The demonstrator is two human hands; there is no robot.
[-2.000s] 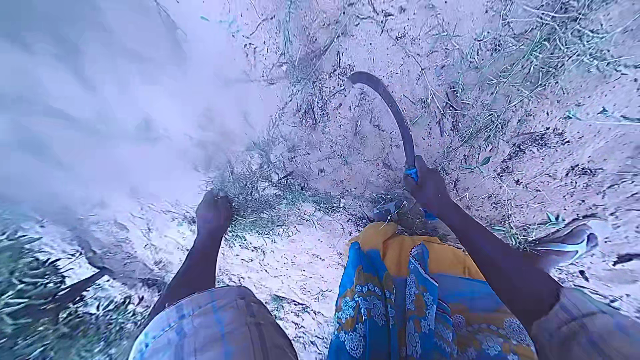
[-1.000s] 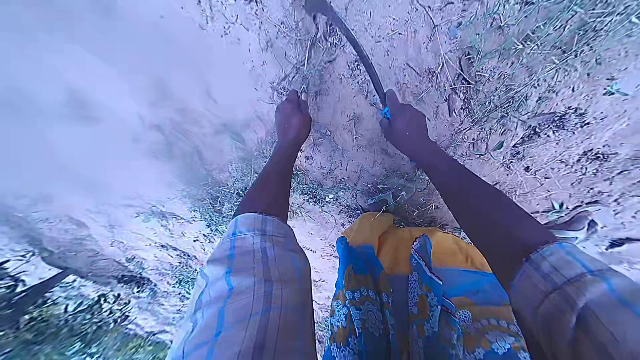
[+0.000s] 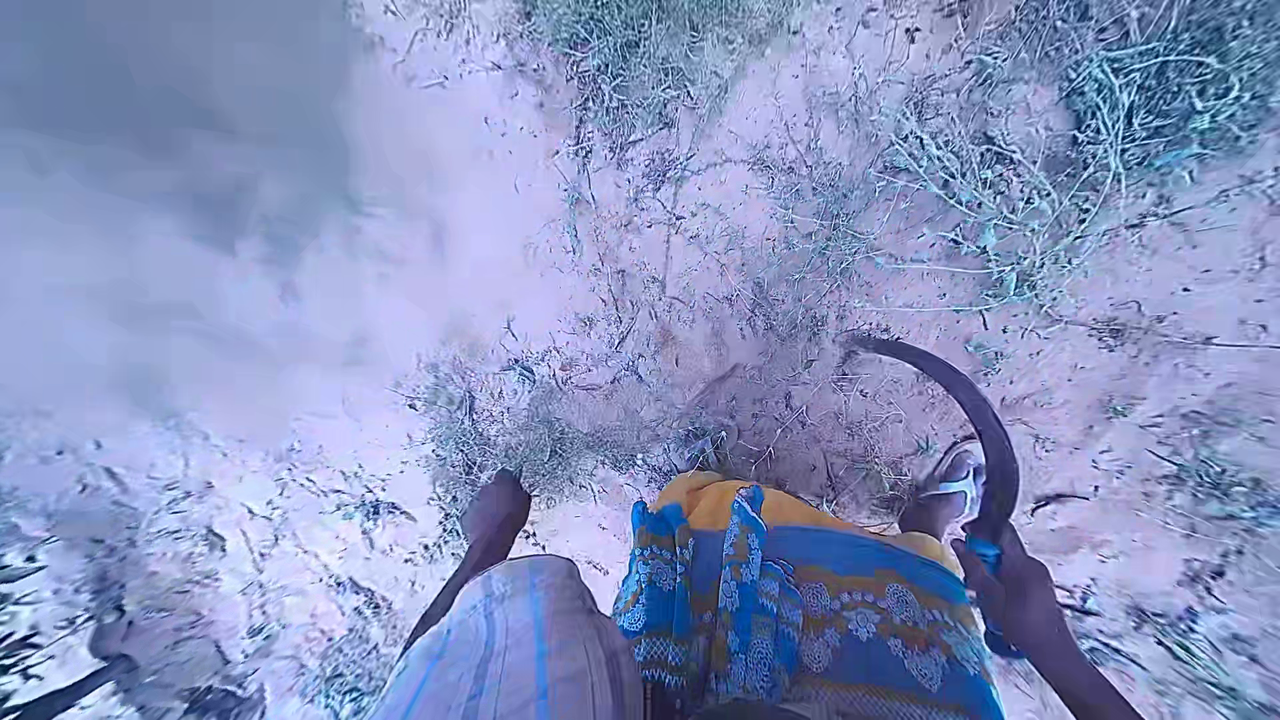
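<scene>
My right hand (image 3: 1015,590), at the lower right, is closed round the blue handle of a sickle (image 3: 985,425). The dark curved blade rises from the fist and bends to the left, its tip over the sandy ground. My left hand (image 3: 497,508) is lower left of centre, beside a clump of thin weeds (image 3: 530,425); whether its fingers hold any stems cannot be told. Between my arms hangs the blue and orange patterned cloth (image 3: 850,590) that I wear.
Bushy green plants (image 3: 650,50) grow at the top, and tangled stems (image 3: 1020,220) lie at the upper right. A sandalled foot (image 3: 945,490) is close behind the sickle blade. At the lower left edge is a dark branch (image 3: 75,690). Haze blurs the upper left.
Both hands have drawn back toward my body from their reach forward a second ago, and they are farther apart. The sickle has come back with my right hand. The view has shifted.
</scene>
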